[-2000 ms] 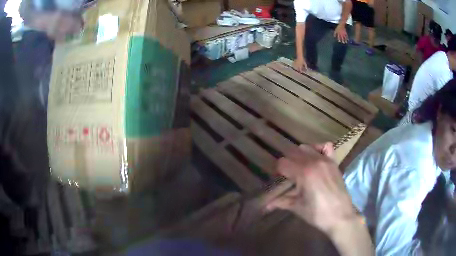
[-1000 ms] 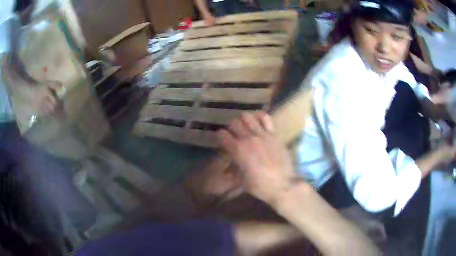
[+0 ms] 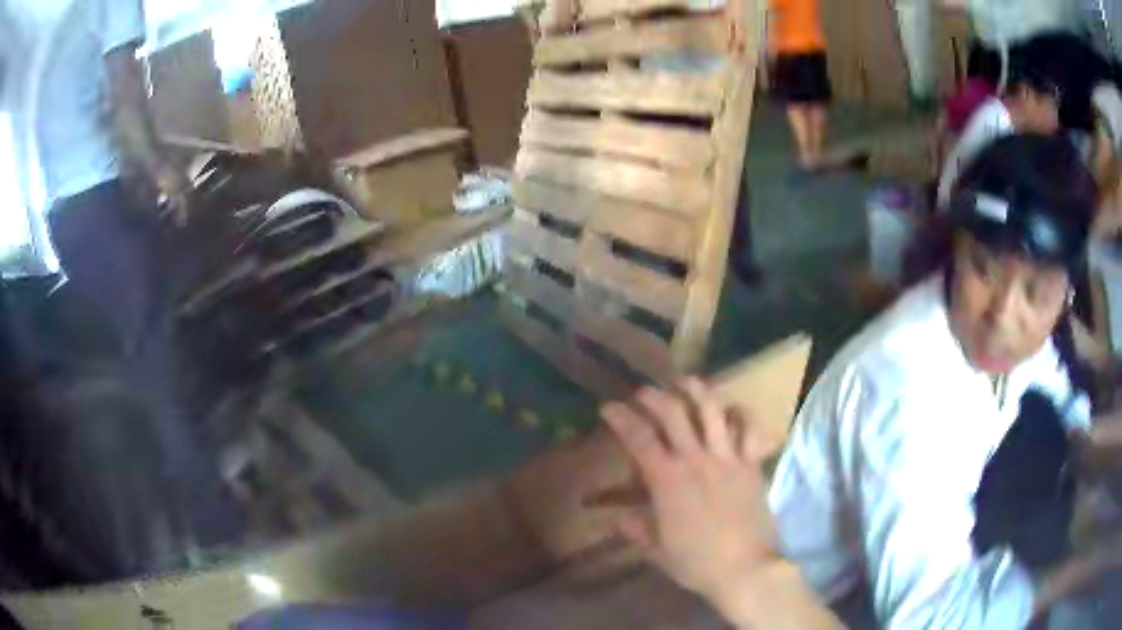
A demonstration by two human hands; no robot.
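Note:
A brown open carton lies low in front of me, cut off by the bottom edge. One of its flaps stands up at the right. My right hand is at the carton's edge beside this flap, back of the hand up, fingers spread and thumb to the left. Blur hides whether it grips the cardboard. My left hand is not in view. A bit of purple clothing shows at the bottom edge.
A wooden pallet stands tilted upright beyond the carton on the green floor. A person in white with black headgear is close on the right. A blurred person stands at left. Cartons and stacked pallets are behind.
The pallet has been raised from lying lower to nearly upright. The large printed carton at left has left the view. The view has shifted; my right hand remains by the cardboard.

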